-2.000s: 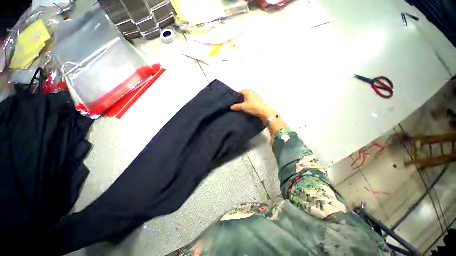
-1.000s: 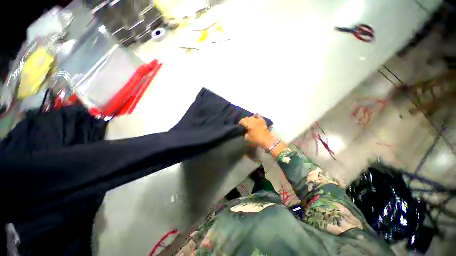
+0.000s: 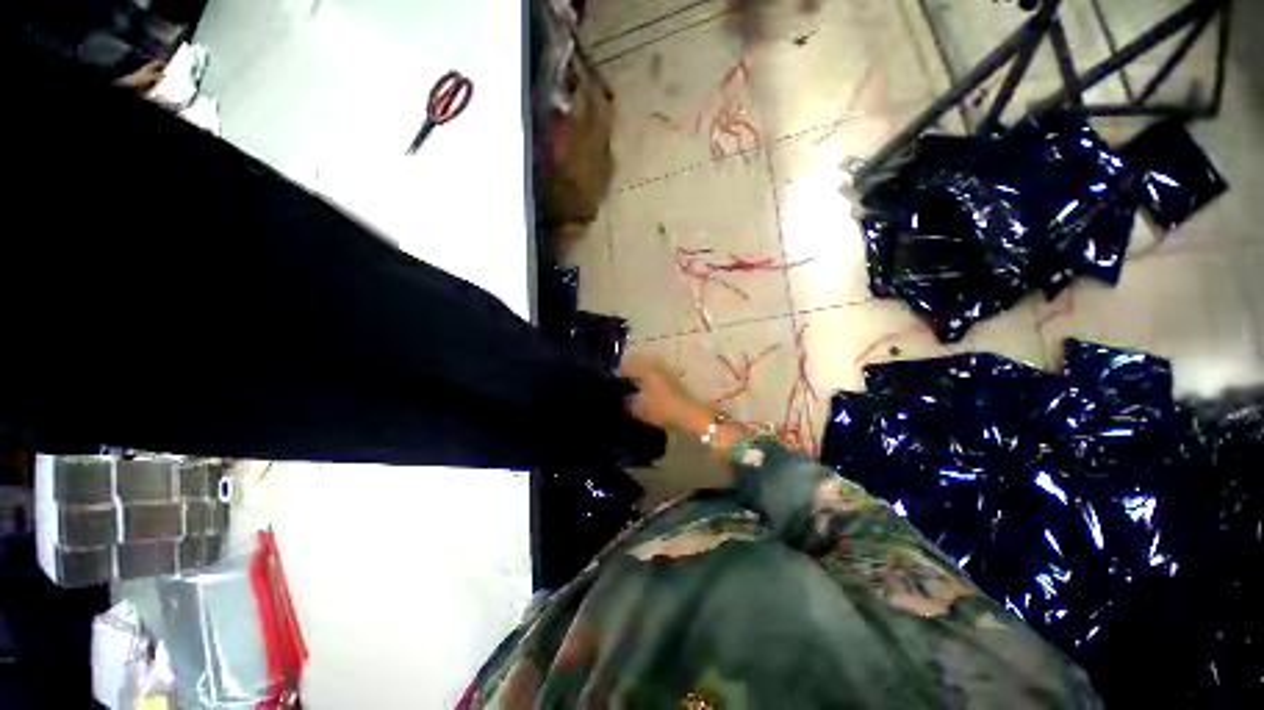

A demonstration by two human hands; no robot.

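Black trousers stretch from the left edge across the pale grey table and past its edge. My right hand is blurred and closed on their narrower end, above the floor beside the table. The cloth is very dark, so its folds are hidden. My left hand is not in view. Red-handled scissors lie on the table beyond the trousers.
A grey partitioned holder, small roll and clear bags with red edges lie lower left. Shiny black packs and red strips are on the tiled floor. A metal frame stands upper right.
The view has turned sharply towards the floor on the right. My right hand still grips the trousers, now beyond the table edge; before, they lay on or over the table.
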